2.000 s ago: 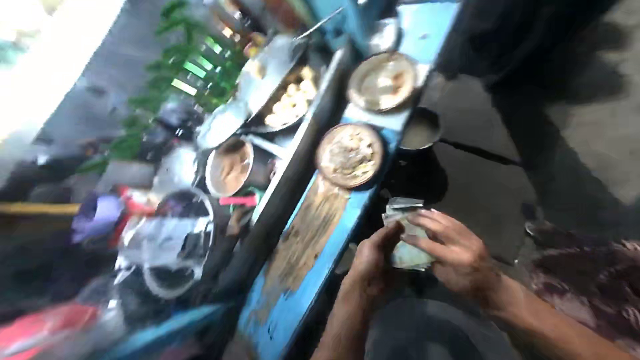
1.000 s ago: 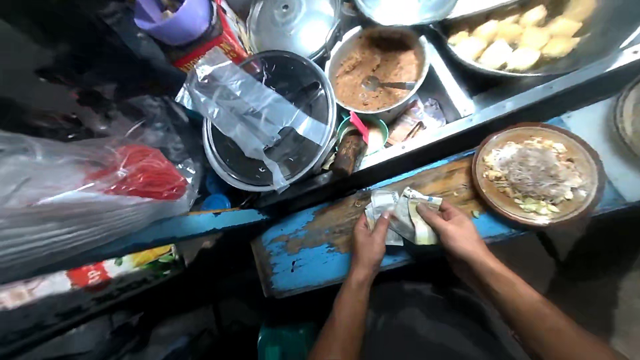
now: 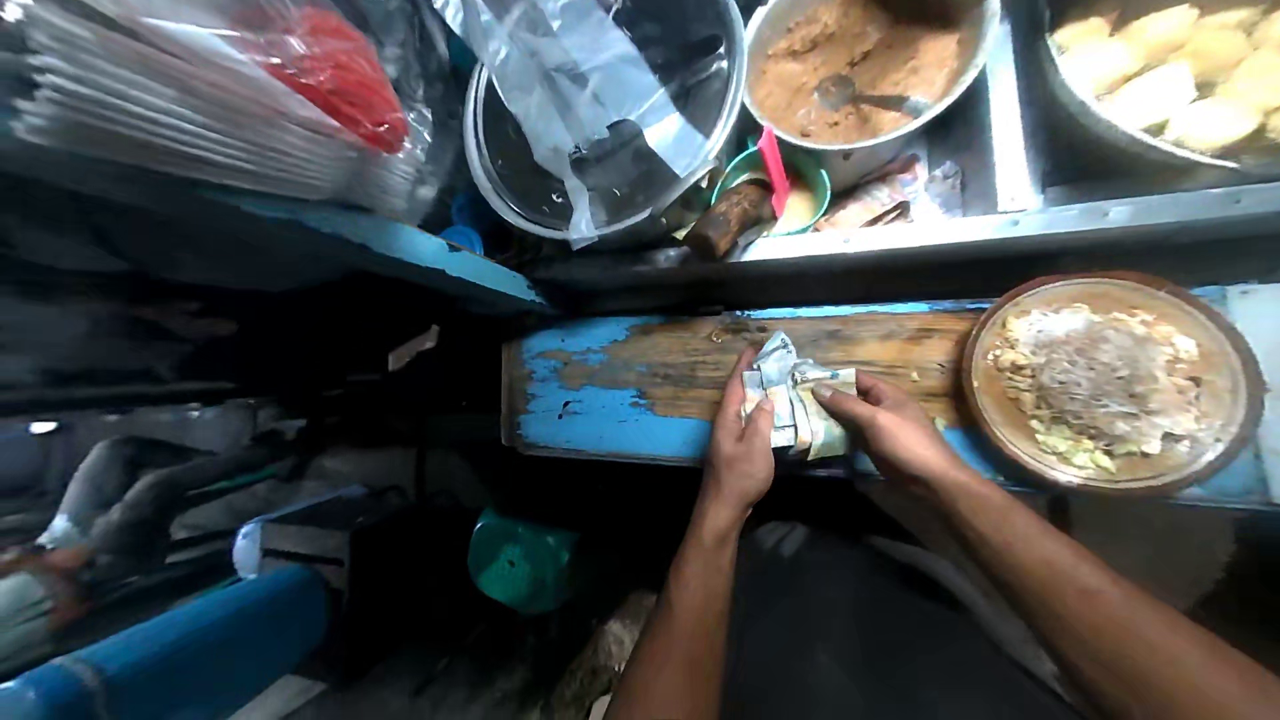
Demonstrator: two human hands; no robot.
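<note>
Crumpled banknotes (image 3: 790, 400) are between my two hands, over the front edge of a worn blue wooden board (image 3: 620, 425). My left hand (image 3: 742, 440) grips their left side, thumb on top. On their right side, my right hand (image 3: 890, 420) pinches them between thumb and fingers. To the right, a round brown dish (image 3: 1115, 385) of noodles and chopped food rests on the board. Beyond the board stand a pot of brown sauce with a ladle (image 3: 870, 70) and a green cup (image 3: 820, 190) with a pink handle in it.
A large pot (image 3: 600, 200) with a plastic bag over it stands at the upper middle, a pan of pale food pieces (image 3: 1170, 90) at upper right. Plastic-wrapped stacked sheets (image 3: 180, 110) lie upper left. A green stool (image 3: 520, 560) is below the board; a person's legs (image 3: 130, 490) show far left.
The view has swung round and come nearer the board. Both hands keep hold of the banknotes, which now look more spread between them than two seconds ago.
</note>
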